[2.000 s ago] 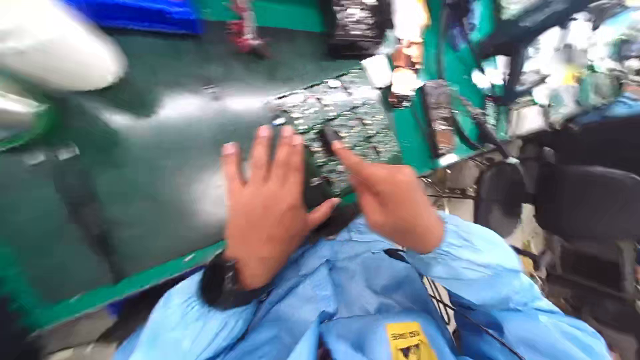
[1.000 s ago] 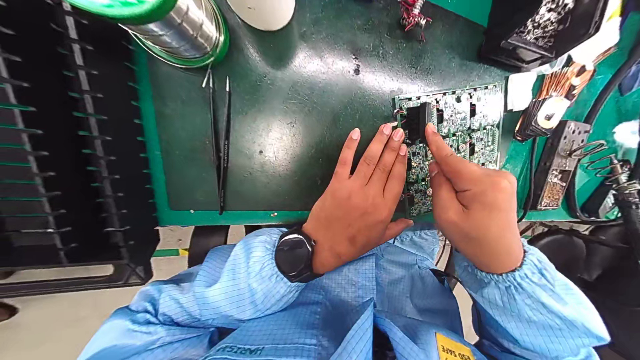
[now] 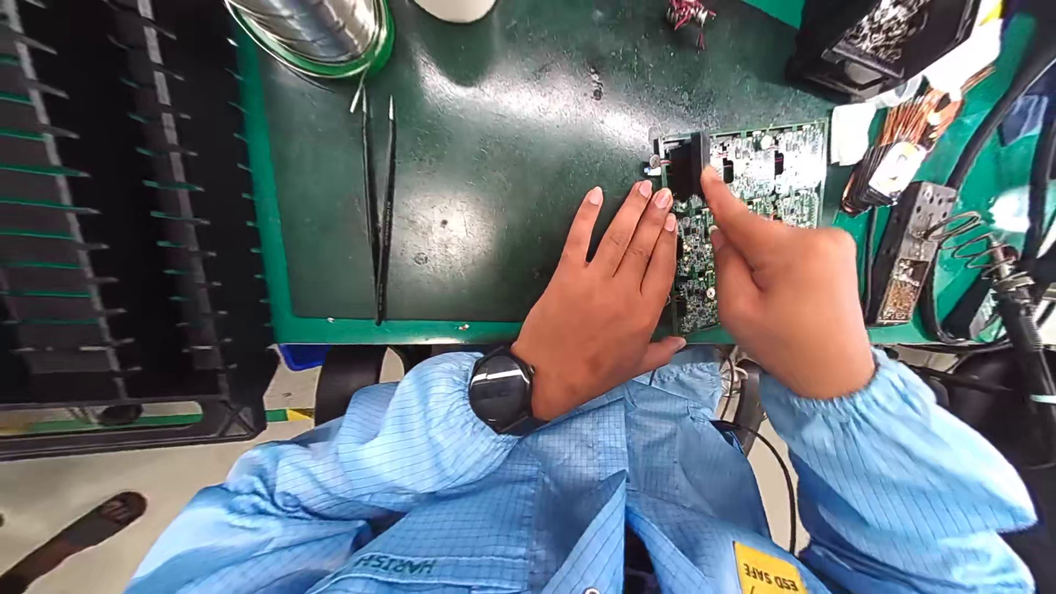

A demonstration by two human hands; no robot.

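Note:
A populated green circuit board panel (image 3: 747, 161) lies flat near the front edge of the dark green mat. My left hand (image 3: 606, 289) rests palm down, fingers spread, its fingertips at the board's left edge. A black rectangular part (image 3: 686, 167) sits at the board's upper left corner. The index finger of my right hand (image 3: 780, 280) touches the right side of that part, and its thumb is bent over the board. Whether the right hand grips anything cannot be told. My right hand hides the board's lower right portion.
Two tweezers (image 3: 385, 214) lie left on the mat (image 3: 478, 107), below a solder wire spool (image 3: 318, 29). A black slotted rack (image 3: 124, 206) stands far left. Copper wire bundles (image 3: 903, 140), a soldering iron stand (image 3: 912, 252) and a black box (image 3: 874, 41) are on the right.
The view has shifted and steadied since two seconds ago. Both hands stay at the board, the left flat at its edge and the right index finger at the black part.

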